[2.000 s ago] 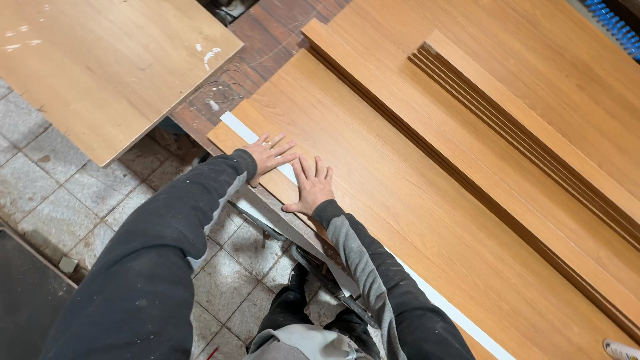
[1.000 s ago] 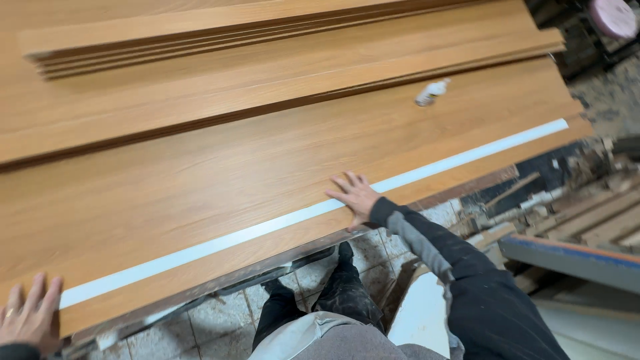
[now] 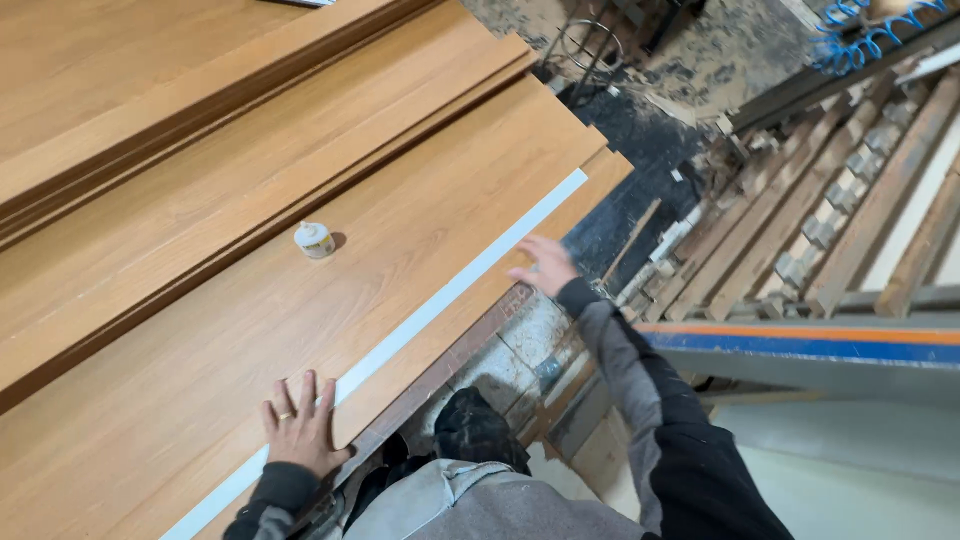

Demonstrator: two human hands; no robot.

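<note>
A long white strip (image 3: pixel 450 291) lies on a wood-grain board (image 3: pixel 420 247), running lengthwise near its front edge. My left hand (image 3: pixel 301 427), with a ring on one finger, rests spread and flat across the strip at lower centre, covering part of it. My right hand (image 3: pixel 546 264) is at the board's front edge beside the strip's far part, fingers apart and slightly blurred, holding nothing. A small white bottle with a label (image 3: pixel 314 240) lies on the board, behind the strip.
Stacked wood-grain boards (image 3: pixel 247 202) lie behind. On the right are a rack of wooden bars (image 3: pixel 787 217), a blue and orange edge (image 3: pixel 795 341) and a coiled blue hose (image 3: pixel 847 45). Debris covers the floor (image 3: pixel 705 60) beyond.
The view has swung toward the strip's right end. My left hand, at the strip's left part a second ago, now lies farther along it. My right hand has moved toward the right end.
</note>
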